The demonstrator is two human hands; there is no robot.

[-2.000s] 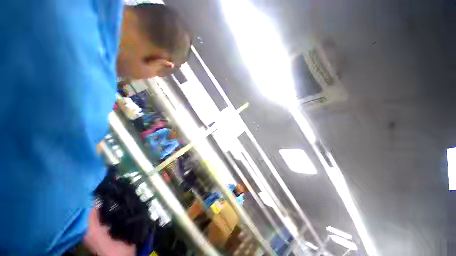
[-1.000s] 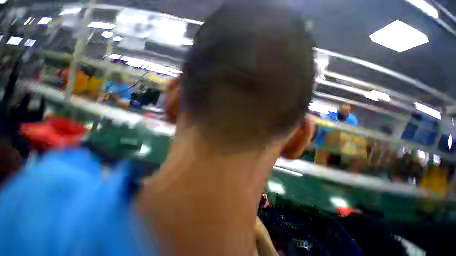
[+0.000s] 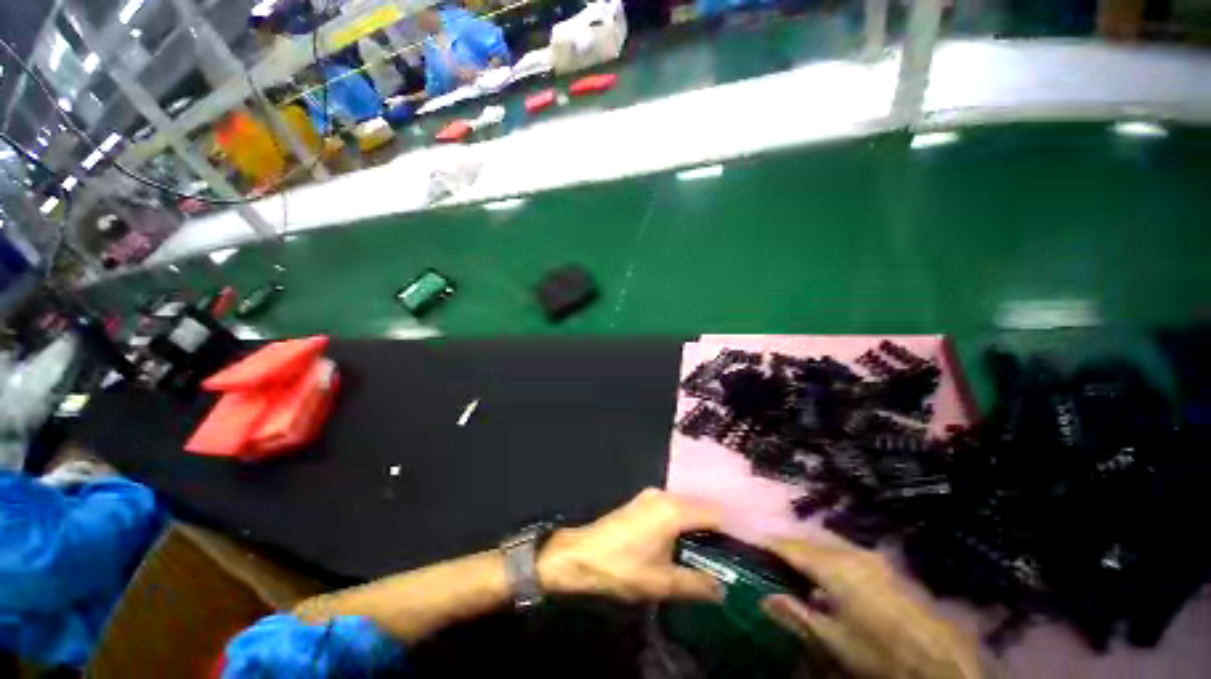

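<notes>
My left hand (image 3: 631, 547), bare with a watch at the wrist, grips the left side of a black housing (image 3: 748, 568) with a green board in it, low in the view. My right hand (image 3: 870, 613), bare and partly blurred, is on the housing's right side. The housing is tilted over the near edge of a pink foam sheet (image 3: 717, 480). A large loose heap of black toothed strips (image 3: 850, 425) lies on the sheet just beyond my hands and spreads to the right.
Red-orange pads (image 3: 272, 398) and small white pieces (image 3: 468, 411) lie on the black mat (image 3: 558, 398). Beyond it, the green conveyor (image 3: 797, 239) carries a dark housing (image 3: 567, 292) and one with a green board (image 3: 425, 291). A blue sleeve and brown carton (image 3: 166, 617) are at lower left.
The view has swung from a nearby person's head and the hall down to the bench. Both my hands and the housing between them now show; they were not visible before.
</notes>
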